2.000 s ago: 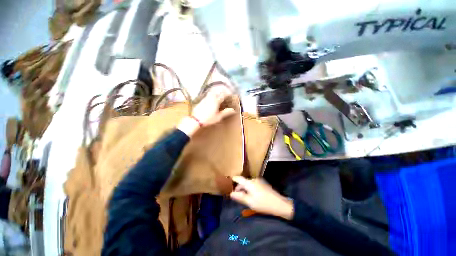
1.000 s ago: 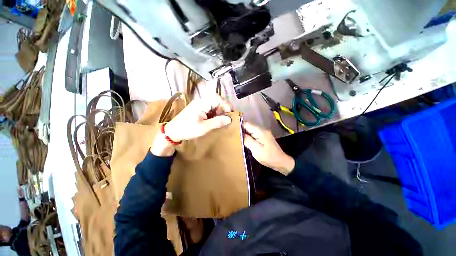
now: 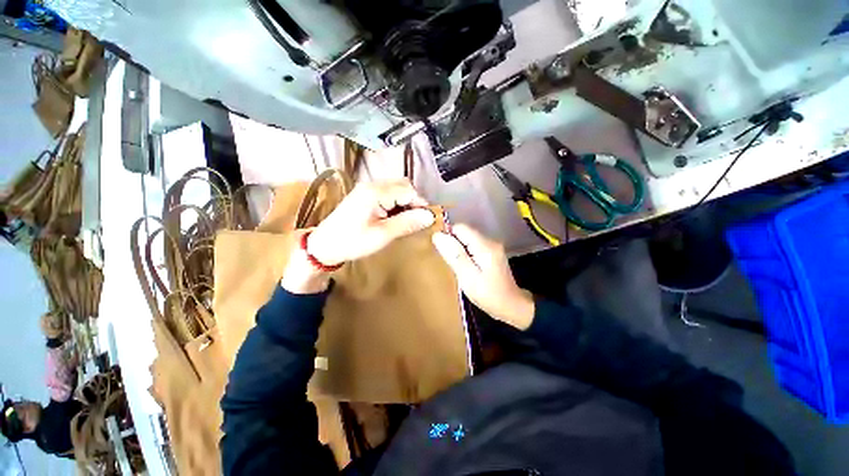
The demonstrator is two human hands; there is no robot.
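A tan bag panel (image 3: 386, 321) lies in front of me, its right edge showing a pale line. My left hand (image 3: 358, 228), with a red bracelet at the wrist, grips the panel's top right corner between thumb and fingers. My right hand (image 3: 484, 274) pinches the same edge just below, its fingertips close to my left thumb. The corner is just below the dark presser foot area (image 3: 475, 153) of the sewing machine (image 3: 205, 56). A brown handle (image 3: 321, 191) loops up behind my left hand. The fingers partly hide the corner.
Yellow-handled pliers (image 3: 535, 209) and green-handled scissors (image 3: 600, 191) lie right of the hands. More bag bodies with handles (image 3: 177, 279) lie at left. A blue bin (image 3: 801, 297) stands at right. A person (image 3: 42, 418) is at the far left.
Over two seconds my right hand has moved up the panel's edge to beside my left hand. The view has shifted closer to the machine head. Since one second ago the hands have moved little.
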